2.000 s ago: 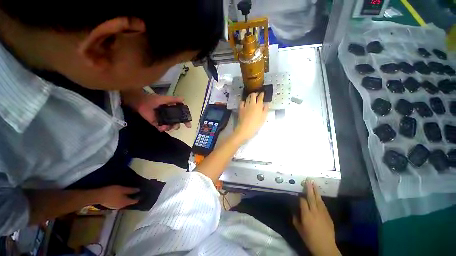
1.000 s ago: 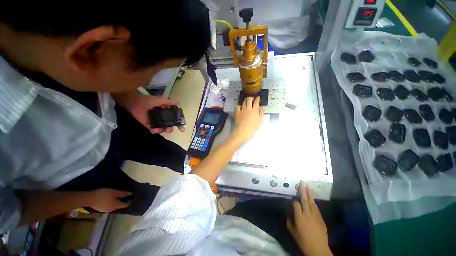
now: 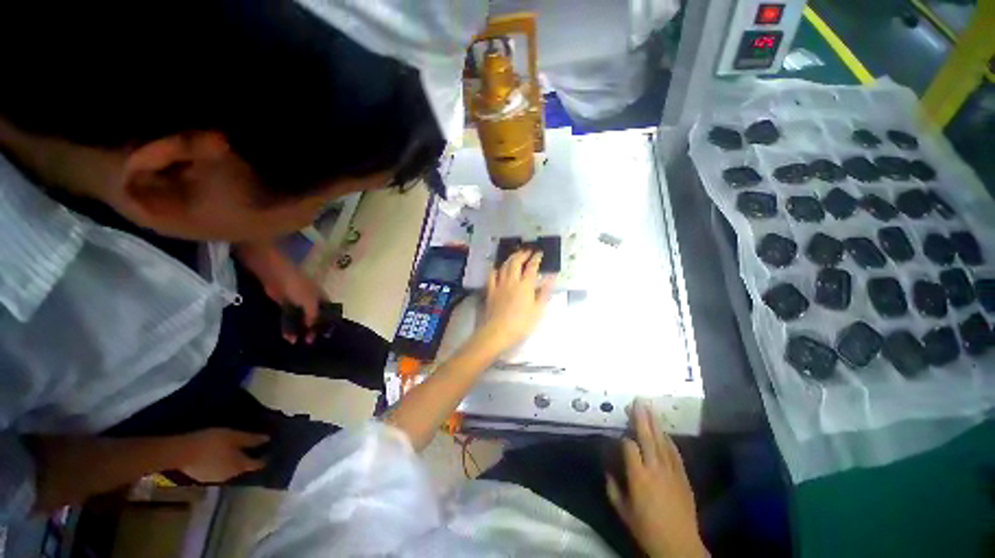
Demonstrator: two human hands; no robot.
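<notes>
A black fixture (image 3: 549, 253) sits on the white machine worktable (image 3: 627, 327). My left hand (image 3: 515, 296) lies at its near left side, fingertips on or against its dark surface. Whether a housing is under the fingers is hidden. My right hand (image 3: 655, 485) rests at the table's front edge, fingers extended, a fingertip at the rightmost start button. It shows nothing held. The amber dispensing head (image 3: 507, 136) stands behind the fixture, with a visible gap between them.
A teach pendant (image 3: 431, 305) lies at the table's left. A lined tray (image 3: 753, 376) with rows of black housings lies at the right. A control box (image 3: 755, 38) shows red digits. Another person leans in from the left, with a dark object in one hand (image 3: 286, 292).
The dispensing head has moved back and up, away from the fixture. The other person's hand with the dark object has lowered and turned. The camera view has shifted slightly.
</notes>
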